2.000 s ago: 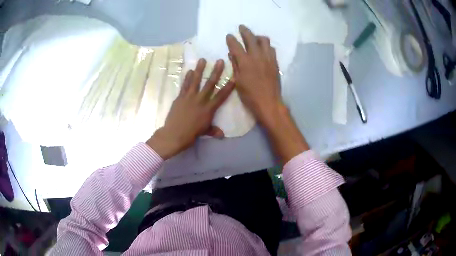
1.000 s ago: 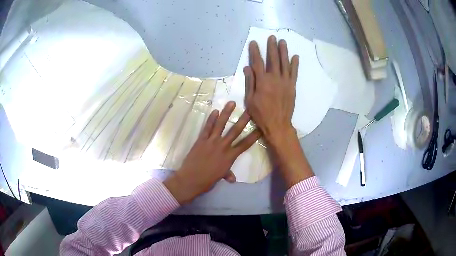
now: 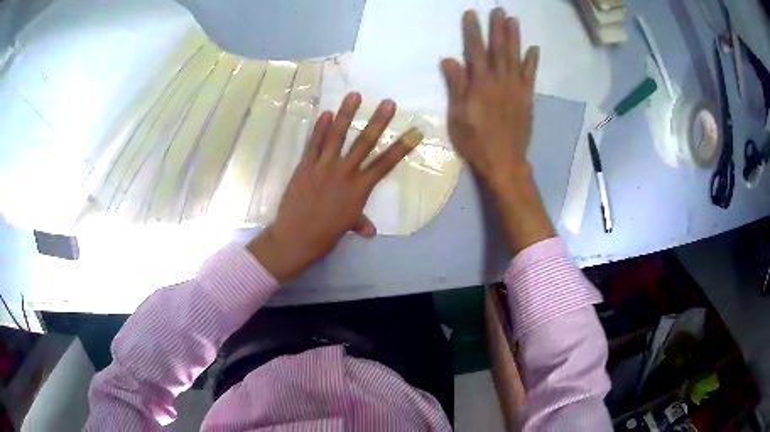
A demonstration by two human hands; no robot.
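Observation:
The slashed-and-spread pattern (image 3: 215,139) lies flat on the table, with a fan of cream-yellow strips, dark lines between them and shiny clear tape (image 3: 431,156) near its right end. My left hand (image 3: 325,186) lies on the fan's right part with fingers spread, holding nothing. A white pattern piece (image 3: 405,51) lies over and above the fan's right end. My right hand (image 3: 490,105) rests flat on that white piece, fingers apart, with nothing visible in it. Surfaces under both palms are hidden.
A pen (image 3: 600,181), green-handled tool (image 3: 631,101), tape roll (image 3: 699,133), black scissors (image 3: 723,160) and smaller scissors (image 3: 754,159) lie right. A brown and cream stack (image 3: 604,20) is upper right. A dark grey block (image 3: 57,245) is left. Supplies fill an open drawer (image 3: 507,363) below right.
My right hand has moved right, away from my left hand, uncovering more of the taped right end. My left hand stays spread on the fan. The camera view has shifted.

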